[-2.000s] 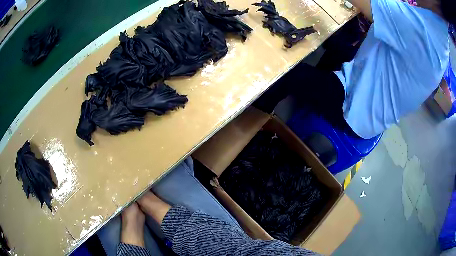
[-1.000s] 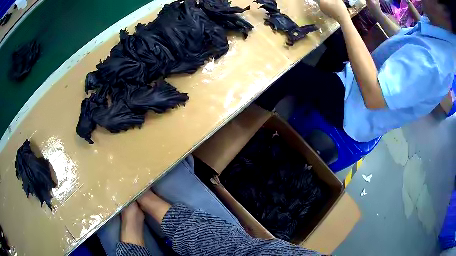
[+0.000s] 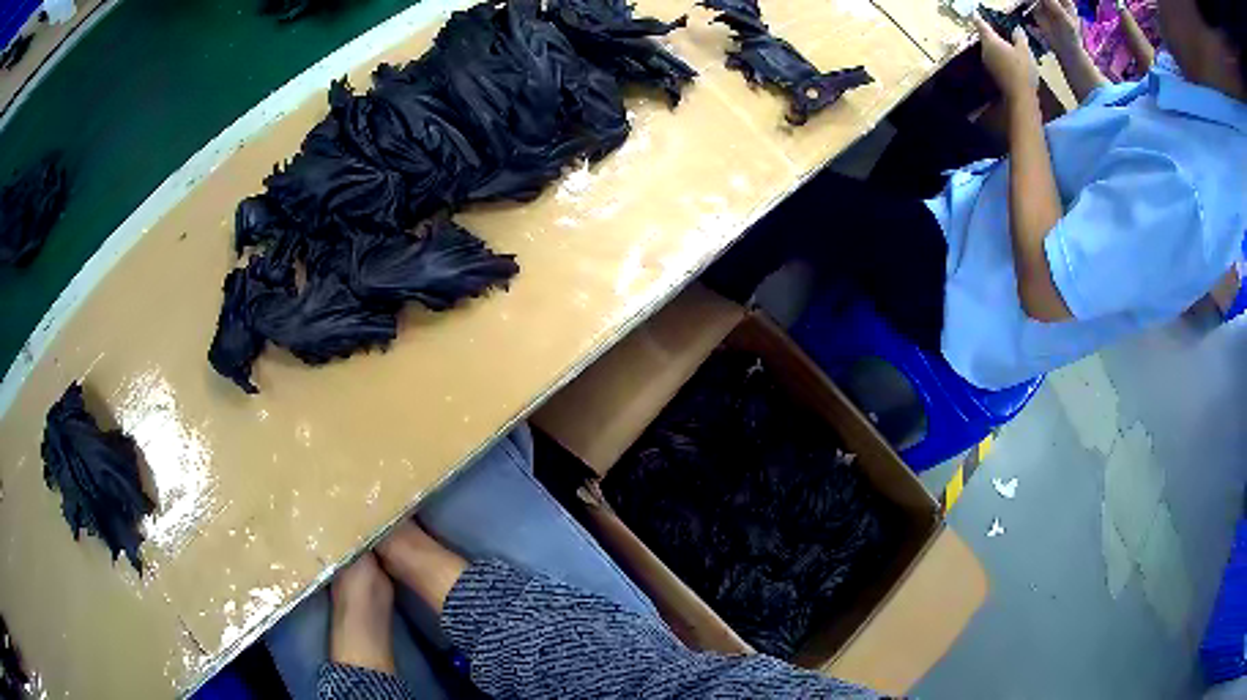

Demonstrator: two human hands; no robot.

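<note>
A large black pile (image 3: 438, 130) of limp, ragged pieces lies on the tan table (image 3: 451, 397). A separate black bundle (image 3: 93, 472) lies alone at the left. My left hand (image 3: 363, 602) and my right hand (image 3: 417, 558) show only around the wrists, close together at the table's near edge. Their fingers are hidden under the table, so I cannot see whether they hold anything.
A small black bundle (image 3: 786, 66) lies right of the pile. An open cardboard carton (image 3: 875, 458) of black pieces stands at my right knee. A person in a light blue shirt (image 3: 1135, 233) sits at right, hands on a dark piece. A green conveyor belt (image 3: 178, 103) carries black clumps.
The black clump on the belt has moved left and down, and another shows at the top. The neighbour has leaned back, arms now in view, with a dark piece in hand. My arms have not moved.
</note>
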